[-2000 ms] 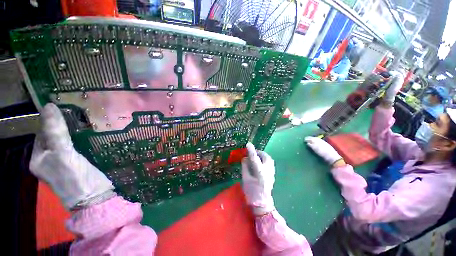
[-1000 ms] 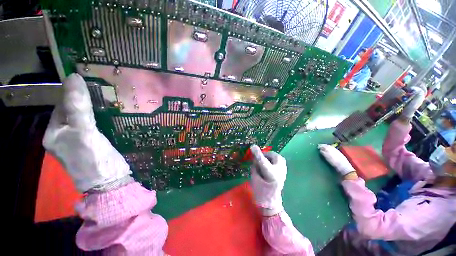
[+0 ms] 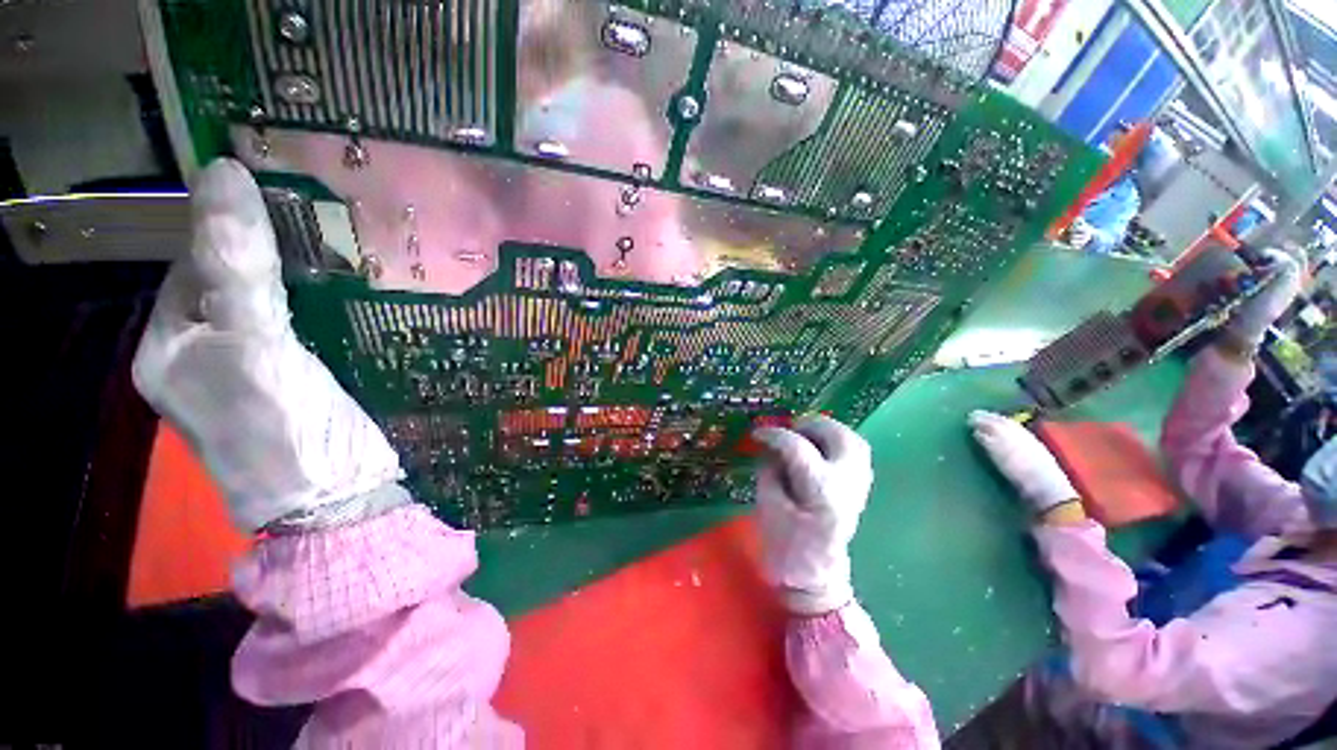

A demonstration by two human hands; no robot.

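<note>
A large green circuit board (image 3: 484, 315) is tilted upright with its solder side towards me; its top is cut off by the frame. My left hand (image 3: 257, 359), in a white glove, grips its left edge with the thumb on the face. My right hand (image 3: 815, 498), also gloved, is at the lower right of the board, fingers curled at a small red-orange patch (image 3: 765, 431). I cannot tell whether the fingers hold that patch or anything else. A red-orange pad (image 3: 660, 645) lies on the bench below the board.
The green bench (image 3: 938, 557) extends right. A co-worker in a pink coat (image 3: 1224, 630) sits there, gloved hands at another tilted board with a finned heat sink (image 3: 1082, 362), beside a second red-orange pad (image 3: 1110, 469). Metal rails stand at left, a fan guard (image 3: 938, 32) behind.
The view has shifted so the board sits larger and higher in the picture. My right hand has moved from the board's lower edge onto the red-orange patch, and its fingers are more curled.
</note>
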